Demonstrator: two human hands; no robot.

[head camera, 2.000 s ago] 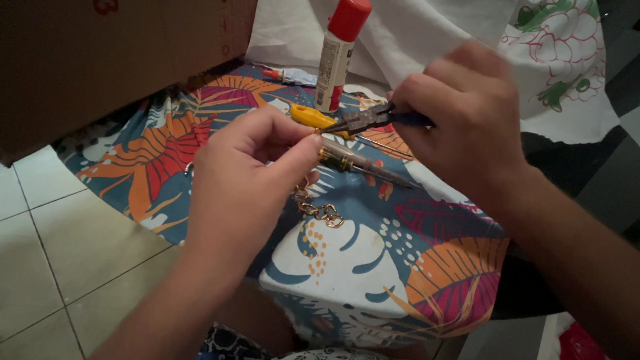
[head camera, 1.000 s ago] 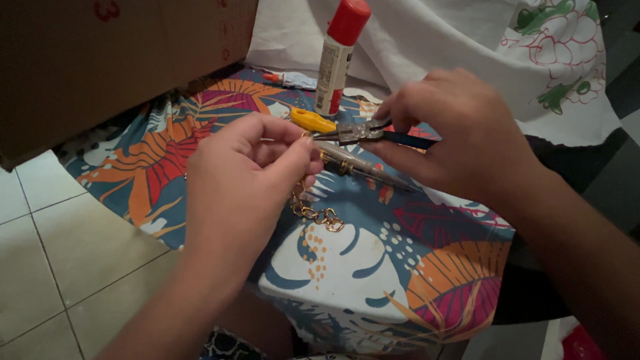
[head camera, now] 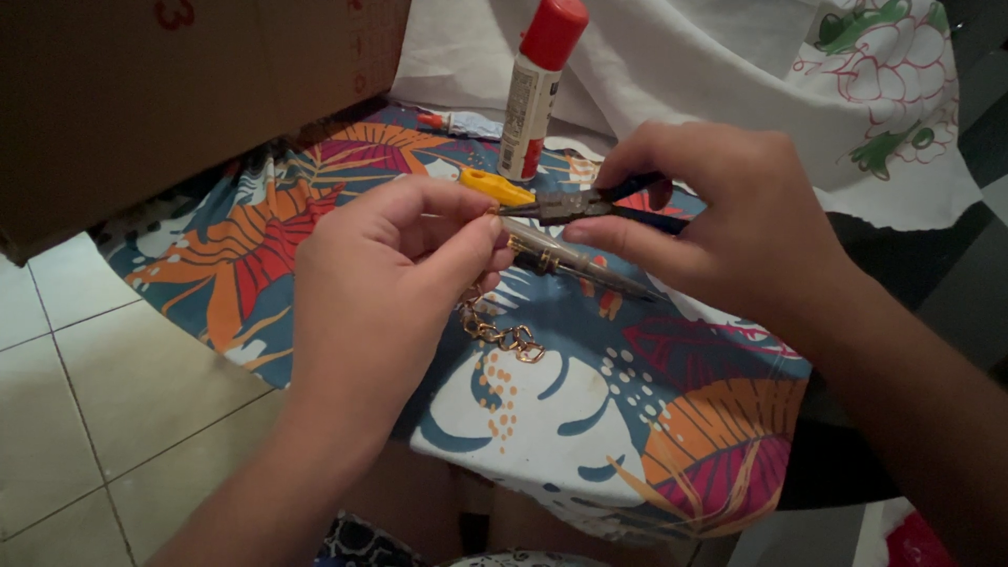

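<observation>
Between thumb and forefinger, my left hand [head camera: 394,276] pinches a small gold-coloured piece, mostly hidden by the fingertips. A gold-coloured link chain [head camera: 504,337] hangs below these fingers, its lower end against the patterned cloth. My right hand [head camera: 709,213] holds needle-nose pliers [head camera: 571,206] with dark blue handles, their tips at my left fingertips. Whether the jaws grip the piece is too small to tell. Behind the hands lie a yellow-handled tool [head camera: 496,186] and a slim, pointed greyish object [head camera: 598,272], partly covered by my left fingers.
A spray can with a red cap [head camera: 529,102] stands behind the pliers. Beside it lies a crumpled tube with an orange-red cap [head camera: 465,124]. A cardboard box [head camera: 197,94] fills the back left. White cloth [head camera: 685,94] hangs behind the table's floral cloth [head camera: 709,441].
My right hand has come lower since two seconds ago, and the pliers have turned from a slant to nearly level. My left hand keeps its pinch at about the same place.
</observation>
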